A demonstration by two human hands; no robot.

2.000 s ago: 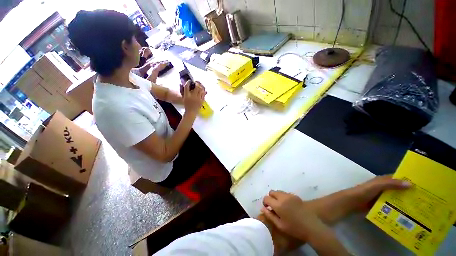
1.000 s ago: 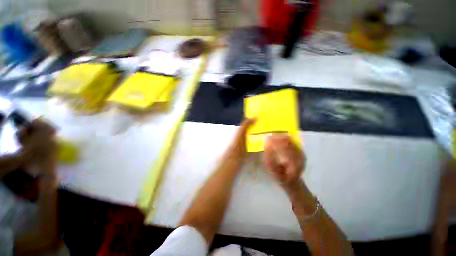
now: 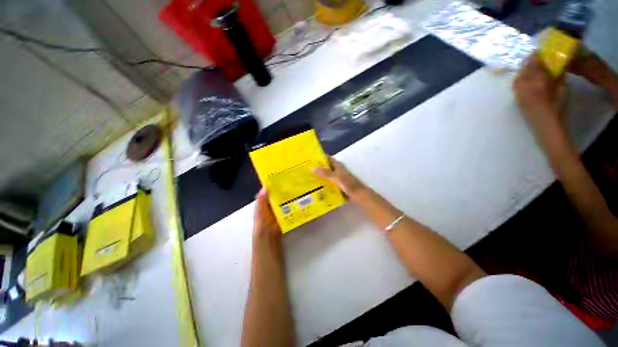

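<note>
A yellow retail box (image 3: 298, 179) with a black top edge is held above the bench, its printed back with the small barcode patch facing me. My left hand (image 3: 266, 213) grips its lower left edge. My right hand (image 3: 339, 177) grips its right edge, with the thumb on the printed face. The fingers behind the box are hidden. The box stands tilted a little to the left.
A plastic-wrapped dark roll (image 3: 215, 118) lies behind the box. A black mat strip (image 3: 434, 71) has a taped patch. Yellow boxes (image 3: 112, 234) stand left past the yellow edge tape (image 3: 177, 271). A black flask (image 3: 245, 51) is by a red bag. Another person's hands (image 3: 542, 91) hold a yellow box at right.
The view has swung right and tilted. Both hands still hold the box; its printed back now faces me, and my right hand has moved from its lower edge to its right edge.
</note>
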